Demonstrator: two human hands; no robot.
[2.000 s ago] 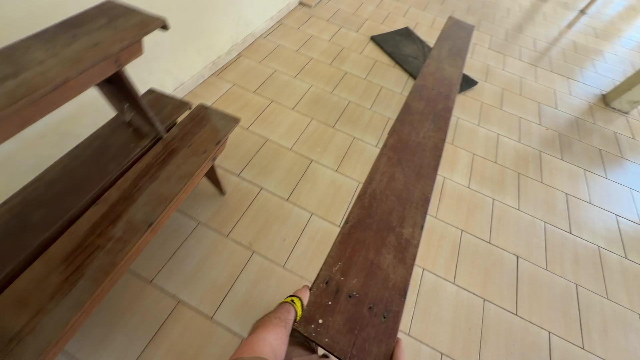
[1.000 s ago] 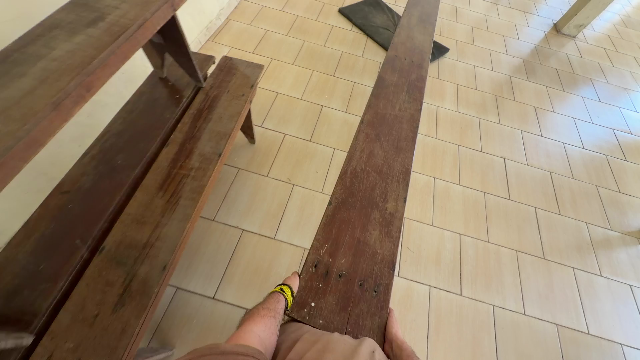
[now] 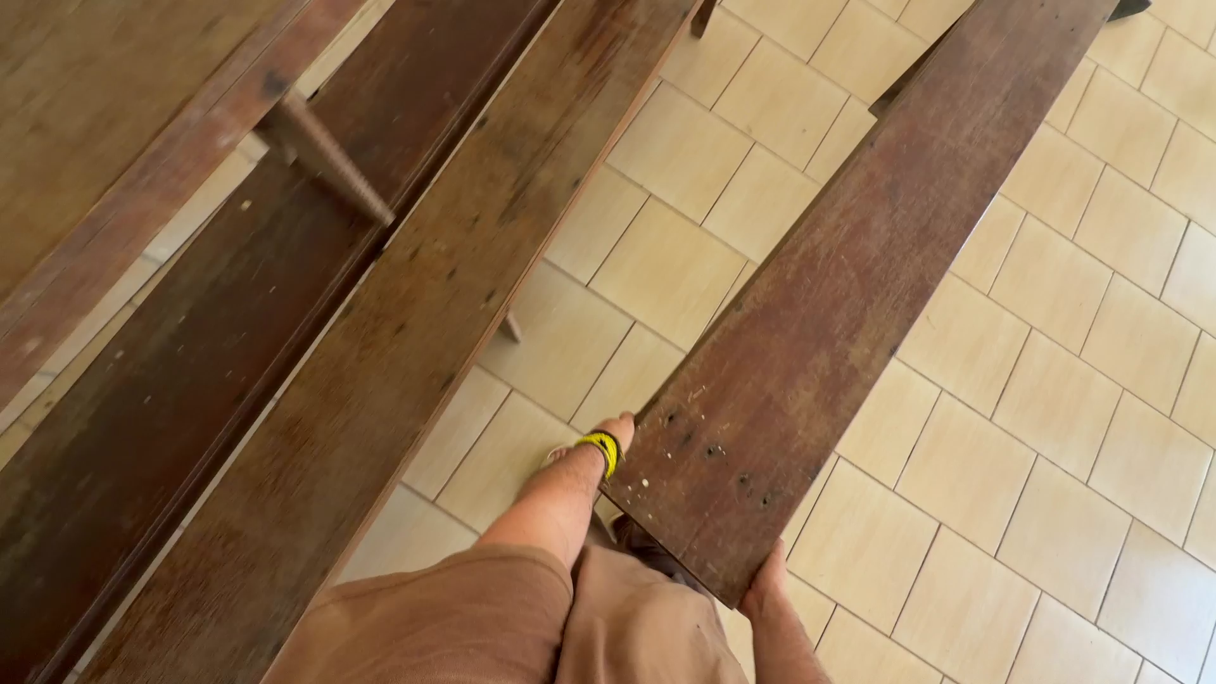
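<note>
A long dark wooden bench (image 3: 817,285) stretches from my waist toward the top right, its seat scuffed and marked with nail holes and pale specks near the close end. My left hand (image 3: 616,435), with a yellow beaded bracelet at the wrist, grips the left edge at that end. On the right edge near the close corner, my right hand (image 3: 768,581) holds on, its fingers partly hidden under the board. Part of a support shows beneath the bench's far left edge.
Along the left, wooden benches (image 3: 446,256) stand close together, one with a higher plank (image 3: 152,133) and a slanted brace (image 3: 332,157). Beige floor tiles (image 3: 959,456) lie between and right of the benches. A bit of dark material (image 3: 1129,9) shows at the top right.
The view has swung down and left, so the stacked benches fill more of it. Both hands still hold the near end of the long bench, which now slants further to the right.
</note>
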